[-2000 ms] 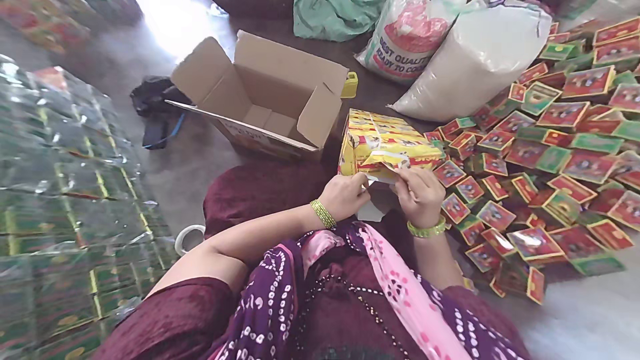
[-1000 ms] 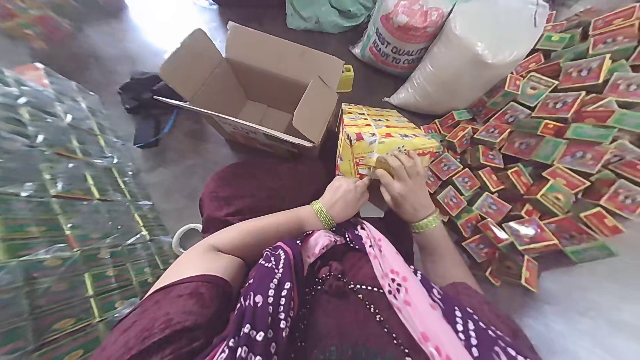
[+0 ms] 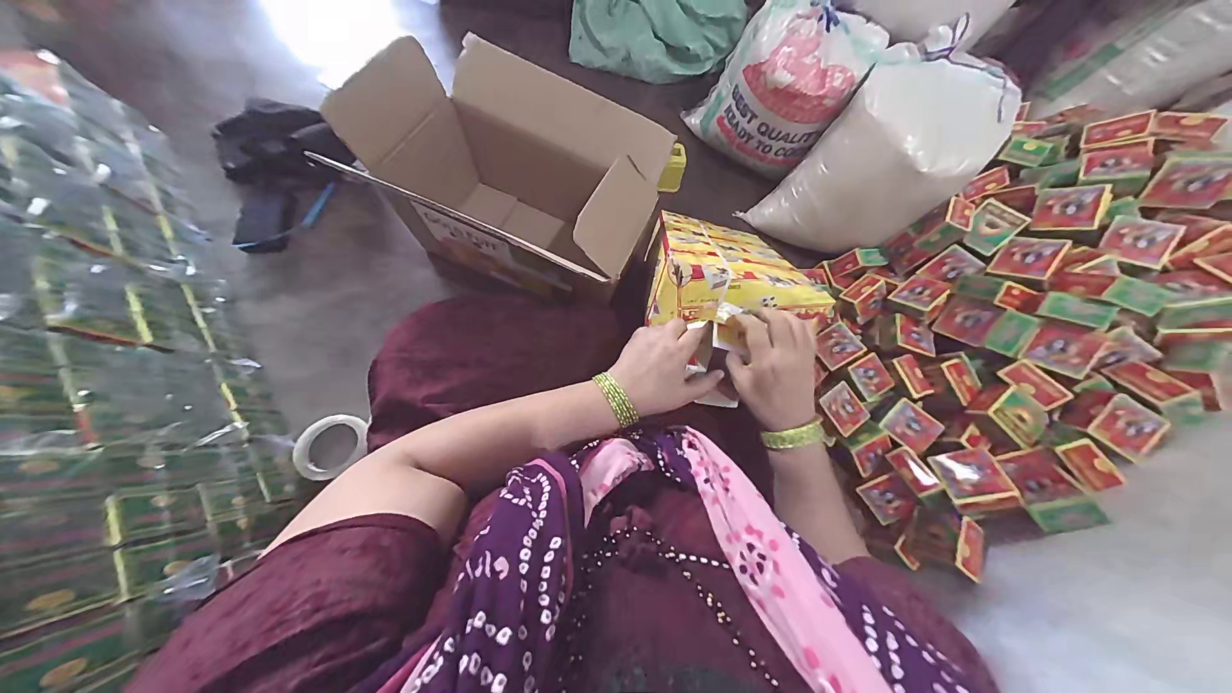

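A yellow and red printed package (image 3: 741,269), with a white strip or string running over its top, stands in front of my knees. My left hand (image 3: 664,366) is at its near left edge, thumb and fingers on a whitish flap or piece of wrapping. My right hand (image 3: 775,361) touches the near right side, its fingers bent over the same whitish material (image 3: 724,322). Whether either hand pinches this material cannot be made out. Just left of the package, an open cardboard box (image 3: 539,183) has its flaps spread.
Small red and green boxes (image 3: 1044,260) lie heaped at the right. Filled plastic sacks (image 3: 895,144) and a green cloth or bag (image 3: 654,38) are behind. Plastic-wrapped green packs (image 3: 115,337) stand at left, near a white tape roll (image 3: 330,447) and a black item (image 3: 265,144).
My right hand has shifted from over the package's near face to its lower right edge. My left hand stays at the near left edge. The open cardboard box has not moved.
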